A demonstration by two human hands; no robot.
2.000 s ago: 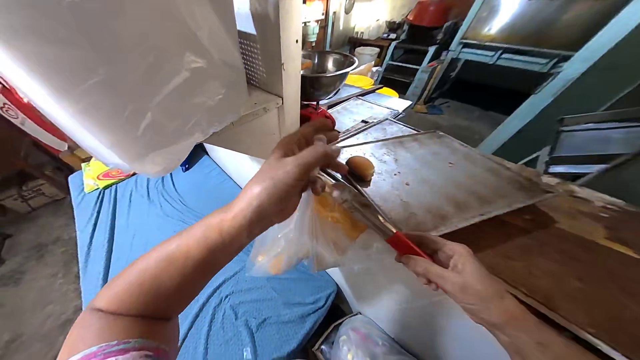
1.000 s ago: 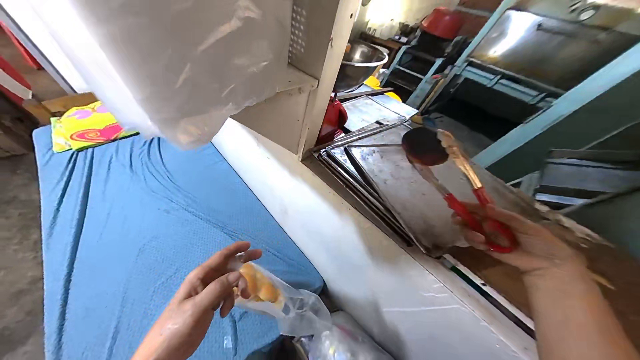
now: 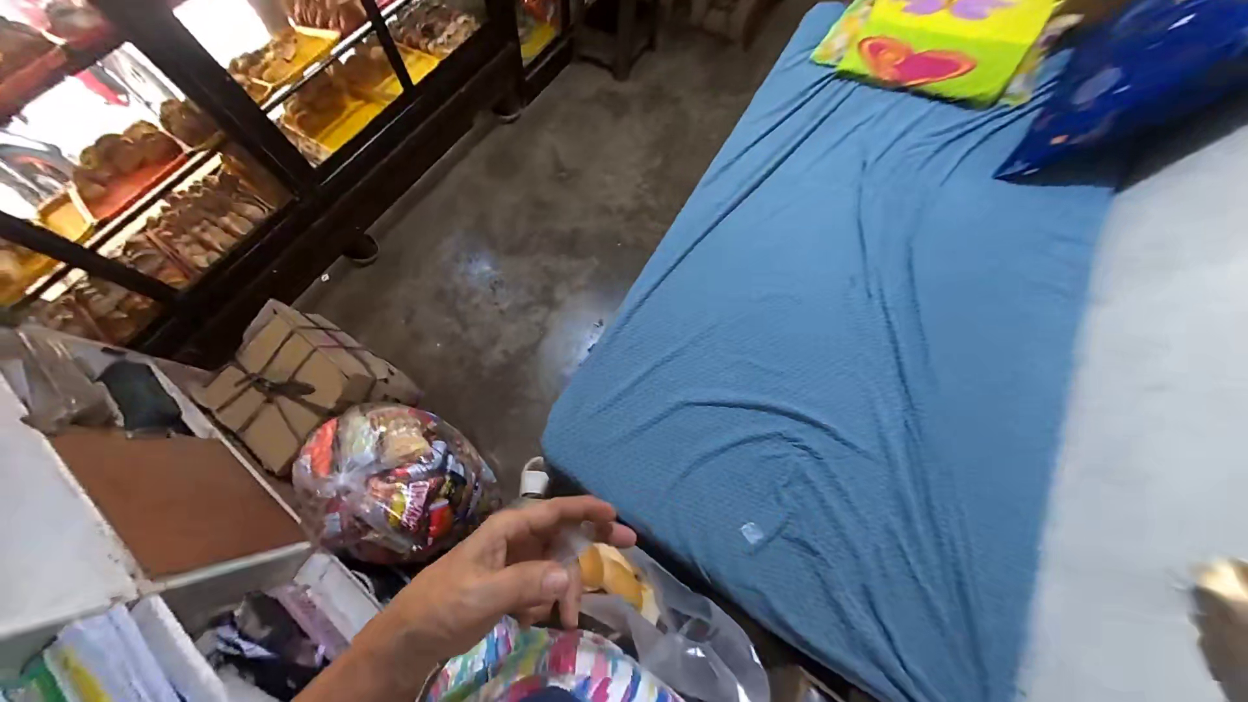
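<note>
At the bottom middle is my left hand (image 3: 507,575), its fingers curled at the top of a clear plastic bag (image 3: 697,634). Golden-brown bread rolls (image 3: 616,577) show inside the bag, just right of the fingers. The bag hangs beside my patterned clothing, and part of it is hidden by the hand. My right hand is out of view. A blurred tan and brown thing shows at the right edge; what it is I cannot tell.
A mattress with a blue sheet (image 3: 838,370) lies to the right, bearing a bright cushion (image 3: 936,49) and a dark blue one (image 3: 1121,88). On the left are a bag of wrapped snacks (image 3: 398,483), a tied cardboard box (image 3: 292,375), a white drawer unit (image 3: 58,526) and a bread display case (image 3: 302,175).
The view has swung left, away from the metal trays. The red-handled tongs, in my right hand a second ago, have left the view with that hand. My left hand remains at the bag.
</note>
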